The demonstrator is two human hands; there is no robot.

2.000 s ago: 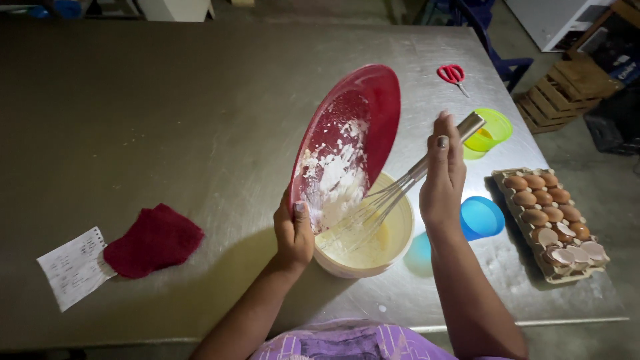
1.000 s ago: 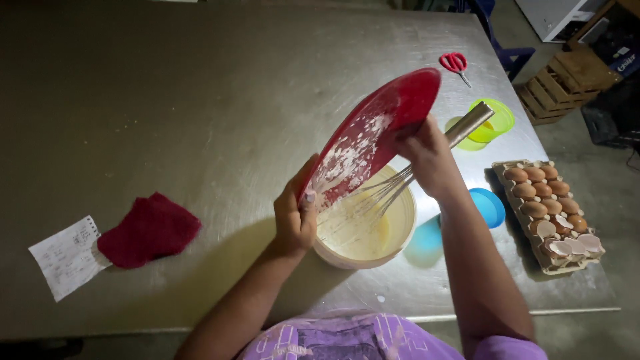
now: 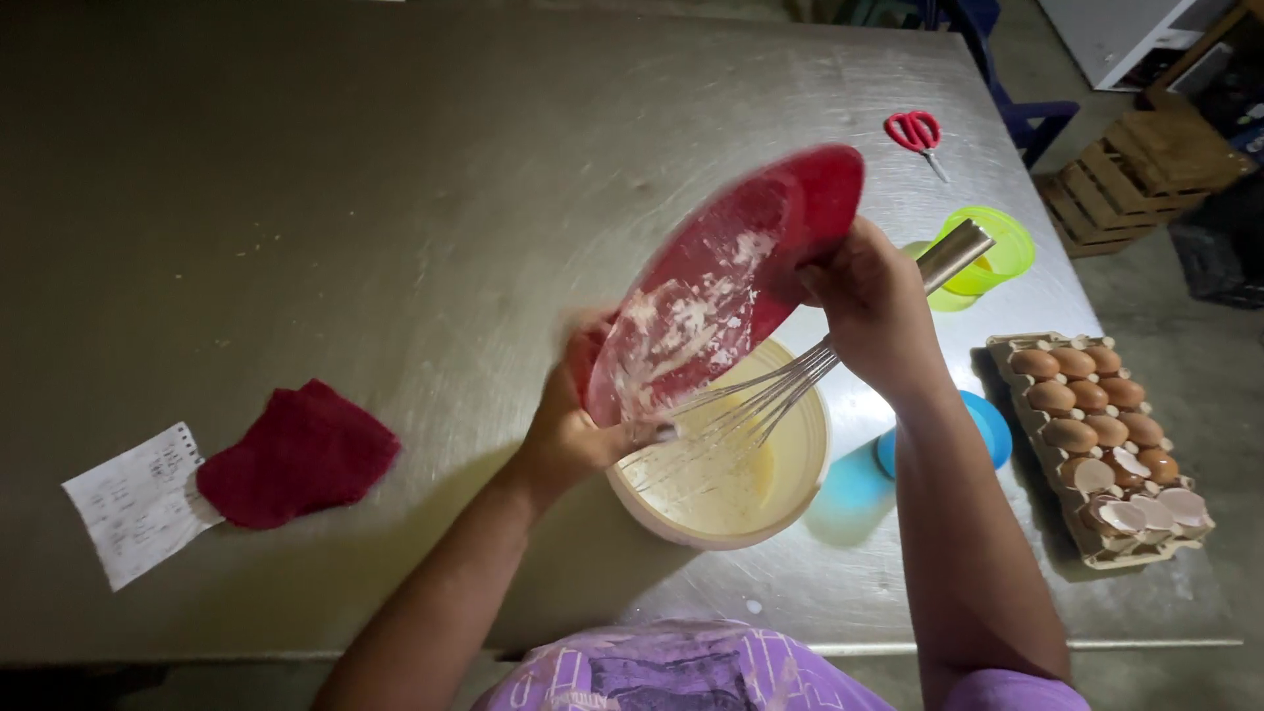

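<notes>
My left hand [image 3: 583, 415] grips the lower left rim of a red plastic bowl [image 3: 731, 257], which is tilted steeply above a cream-coloured tub [image 3: 825, 464]. White flour clings to the bowl's inner wall. My right hand [image 3: 869, 306] holds the bowl's upper right rim. A metal balloon whisk [image 3: 953, 257] leans in the tub, its wires over pale batter [image 3: 731, 494] and its handle passing behind my right hand; whether that hand also touches the whisk, I cannot tell.
On the metal table [image 3: 395, 247] lie red-handled scissors [image 3: 918, 133], a green cup [image 3: 1007, 247], a blue cup [image 3: 987, 430] and an egg carton [image 3: 1096, 444] with eggs and shells. At left are a red cloth [image 3: 296, 454] and a handwritten sheet [image 3: 138, 504].
My right hand, open beside the whisk two seconds ago, has moved onto the red bowl's rim. The bowl has tipped further to the right, and less flour shows in it.
</notes>
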